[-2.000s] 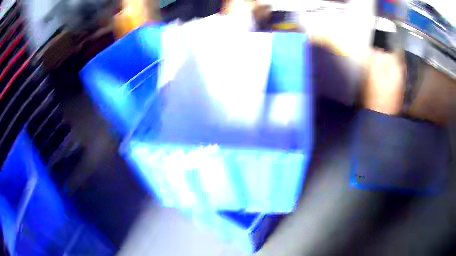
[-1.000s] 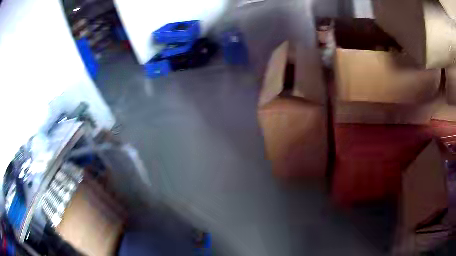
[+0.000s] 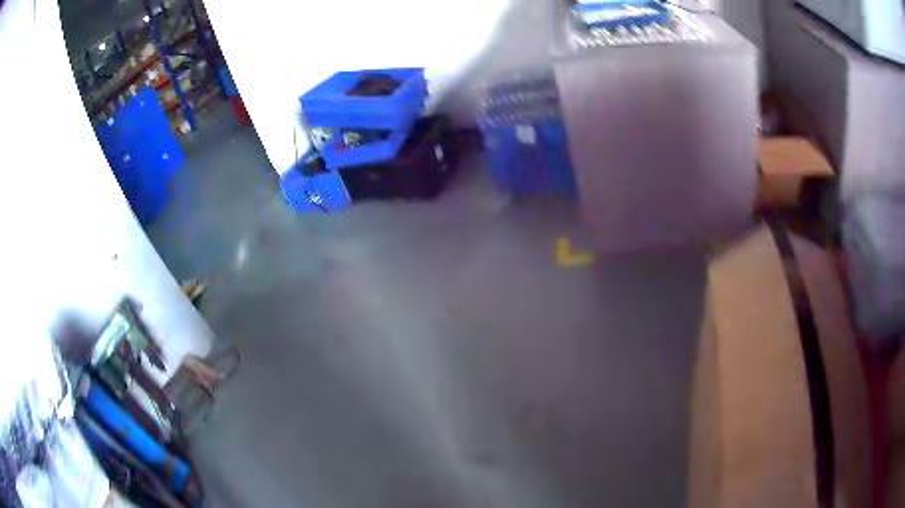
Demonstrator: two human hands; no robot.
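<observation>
Neither of my hands is in view. Nearest in front of me on the right stands a tall brown carton (image 3: 744, 377) with a dark strap down it. Blue turnover crates (image 3: 367, 99) are stacked by the white wall, beside and above a black crate (image 3: 407, 169) on the floor. A pale box-shaped cabinet (image 3: 660, 139) stands at the upper right, with a blue tray (image 3: 623, 12) on top. The picture is blurred.
Grey floor (image 3: 397, 357) runs between the carton and the white wall (image 3: 50, 198). Blue bins (image 3: 531, 144) stand left of the cabinet. A doorway shows a blue panel (image 3: 142, 154) and shelving (image 3: 174, 60). Mixed items, one blue (image 3: 129, 427), lie at the lower left.
The open cartons and red box on the right have left the view. The blue crates appear larger and lower. The pale cabinet and strapped carton now show.
</observation>
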